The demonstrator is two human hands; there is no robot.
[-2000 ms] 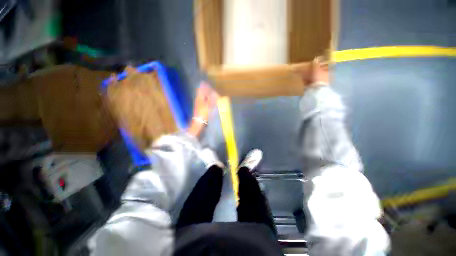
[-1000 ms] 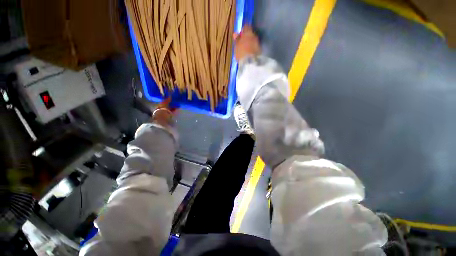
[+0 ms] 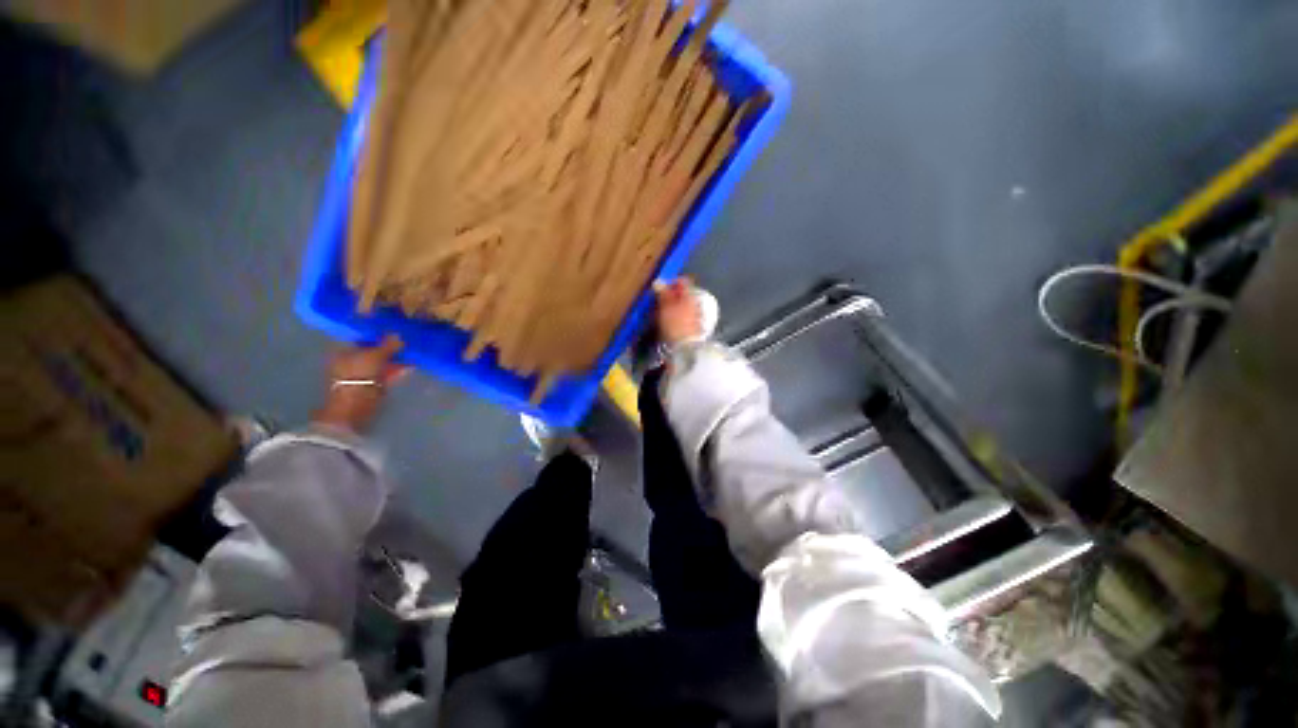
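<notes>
A blue plastic bin (image 3: 330,242) full of long brown straps (image 3: 527,171) is in front of me at the upper middle, tilted in view. The straps lie lengthwise in a loose heap, and their far ends are cut off by the top edge. My left hand (image 3: 362,381) grips the bin's near left corner, with a thin band at the wrist. My right hand (image 3: 681,310) grips its right side near the front corner. The fingers are partly hidden by the bin's rim.
A metal-frame stool (image 3: 925,469) stands at the lower right. A cardboard carton (image 3: 100,441) is at the left, with a pale control box (image 3: 128,661) with red display below it. A pale panel (image 3: 1224,398) and a white cable are at the right. My feet are below the bin.
The view has swung round. The bin, first at the left beside a carton, is now held between both hands in front of me. The stool now shows on my right side.
</notes>
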